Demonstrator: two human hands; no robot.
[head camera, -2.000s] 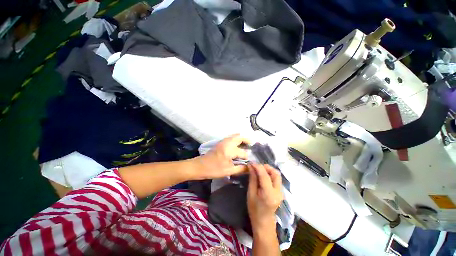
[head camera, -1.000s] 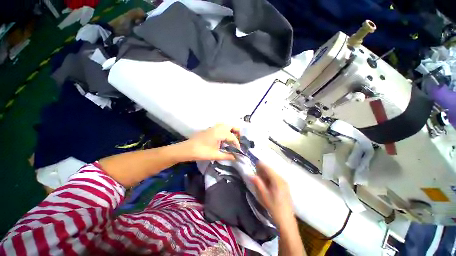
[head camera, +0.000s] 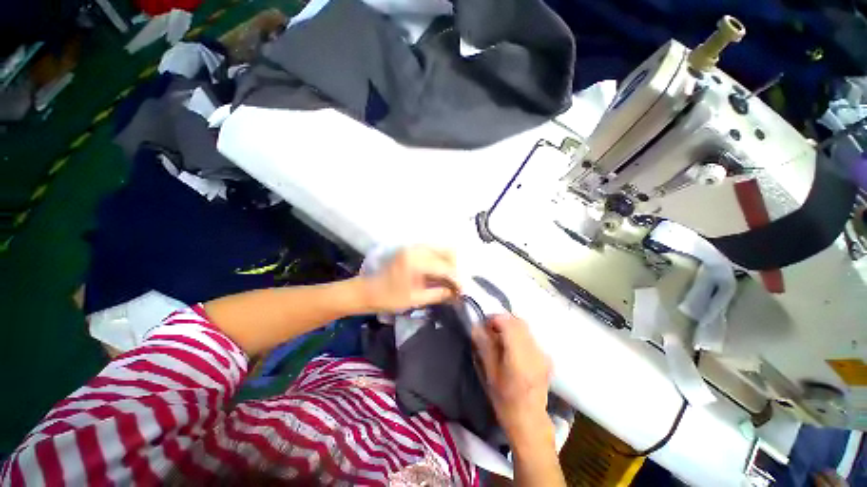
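A charcoal garment piece (head camera: 439, 366) with white lining lies bunched in the lap and against the near edge of the white table. My left hand (head camera: 414, 281) is closed on its upper edge, fingertips pinching the cloth; the hand is slightly blurred. My right hand (head camera: 511, 366) holds the same piece just to the right, with thumb and fingers together. A narrow dark strip (head camera: 472, 306) runs between the fingertips of both hands. Whether a small tool is in my right hand cannot be told.
The sewing machine (head camera: 656, 143) stands at right, with white strips (head camera: 708, 295) hanging on it. A larger charcoal pile (head camera: 428, 86) lies on the table's (head camera: 314, 171) far side. Navy garments (head camera: 171, 238) are at left. A yellow crate (head camera: 599, 457) is under the near edge.
My right hand has moved from a blurred, more open pose back to gripping the cloth. The piece hangs lower, with less white lining showing. The view has shifted slightly.
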